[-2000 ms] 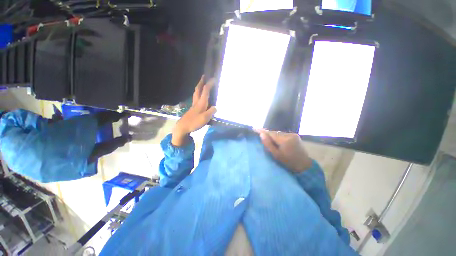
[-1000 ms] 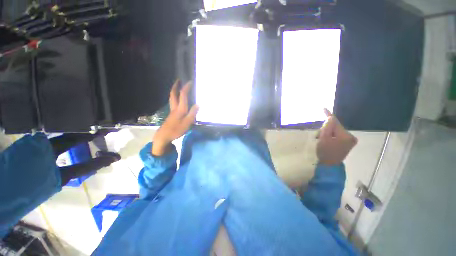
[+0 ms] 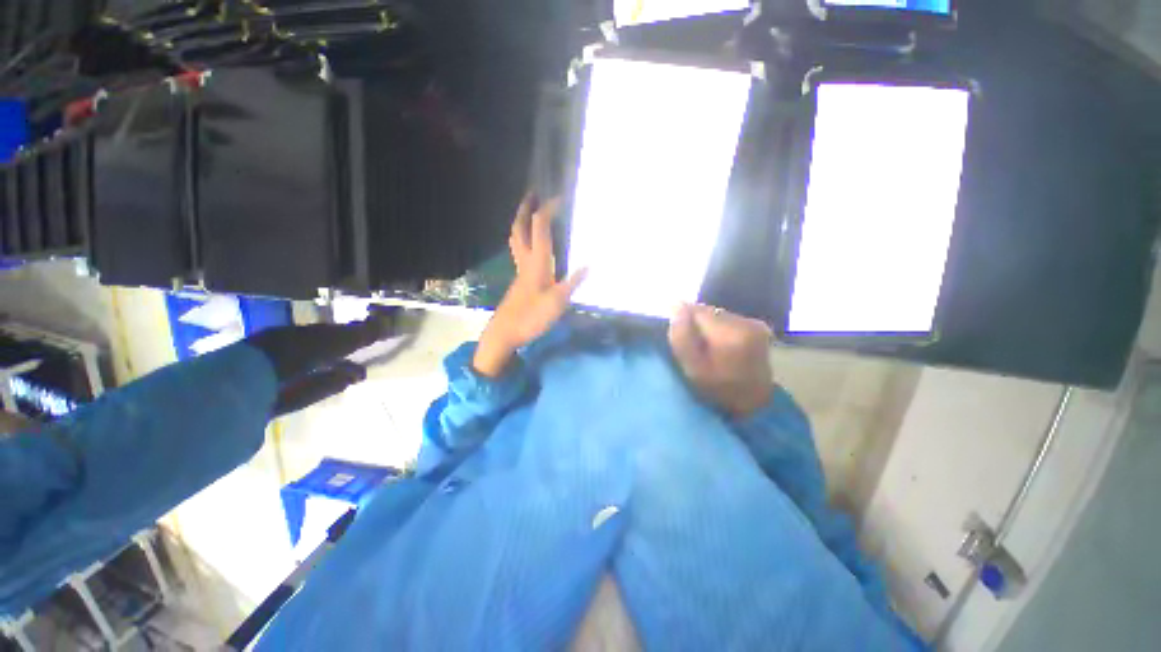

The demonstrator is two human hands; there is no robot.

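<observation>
Two tablets with bright white screens lie side by side on the dark green mat, the left tablet (image 3: 658, 189) in front of me and the right tablet (image 3: 879, 208) beside it. Pale bits sit at their top corners. My left hand (image 3: 531, 283) is at the left tablet's lower left edge, fingers apart, holding nothing. My right hand (image 3: 723, 357) is at the left tablet's lower right corner, fingers curled, a ring on one finger. Whether it holds something small is not clear.
Stacked dark tablets (image 3: 261, 178) fill the left of the bench. More lit screens (image 3: 679, 10) show at the top edge. The green mat (image 3: 1057, 217) extends at right. Another person's blue sleeve (image 3: 153, 439) and dark-gloved hands are at lower left, near blue bins (image 3: 334, 481).
My right hand has moved left from the right tablet's lower edge to the left tablet's lower right corner. My left hand stays beside the left tablet. The view has shifted.
</observation>
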